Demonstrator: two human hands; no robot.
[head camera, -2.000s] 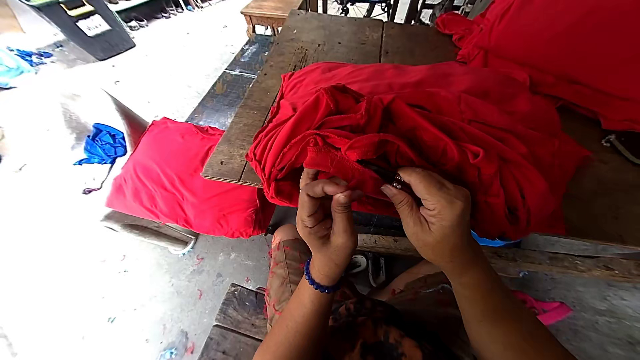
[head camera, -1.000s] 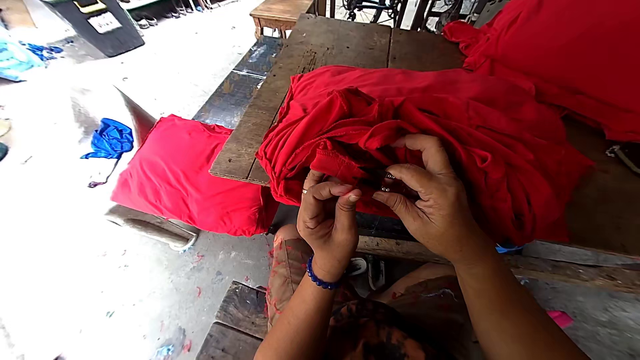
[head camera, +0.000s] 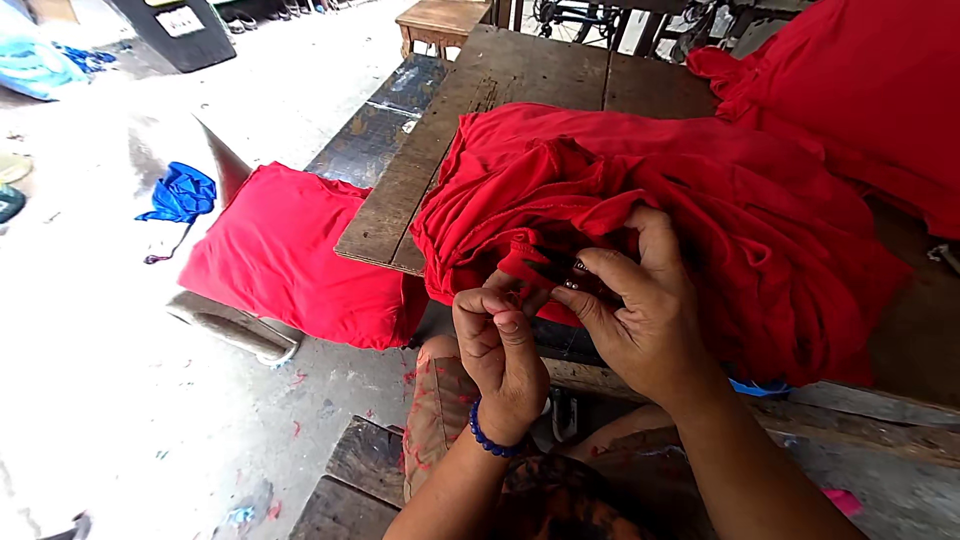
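Note:
A heap of red fabric (head camera: 675, 172) with stitched seams lies on the wooden table before me. My left hand (head camera: 502, 345), wearing a blue beaded bracelet (head camera: 487, 435), pinches a bit of red thread and fabric at the heap's near edge between thumb and fingers. Close to its right, my right hand (head camera: 637, 300) has thumb and forefinger on a small dark tool with shiny metal parts, mostly hidden, perhaps thread snips. The other fingers of that hand touch a raised fold of the cloth.
The wooden tabletop (head camera: 547, 67) holds another red fabric pile (head camera: 870, 90) at right. A stuffed red bundle (head camera: 292, 255) rests lower left, near a blue cloth (head camera: 182, 193). A wooden stool (head camera: 442, 16), a dark bin (head camera: 180, 34) and a wooden bench (head camera: 352, 480) stand around. Red scraps litter the floor.
Two seconds ago the dark tool pointed left over the cloth; it now sits lower and mostly hidden by my right hand. The right fingers have spread onto the fabric fold.

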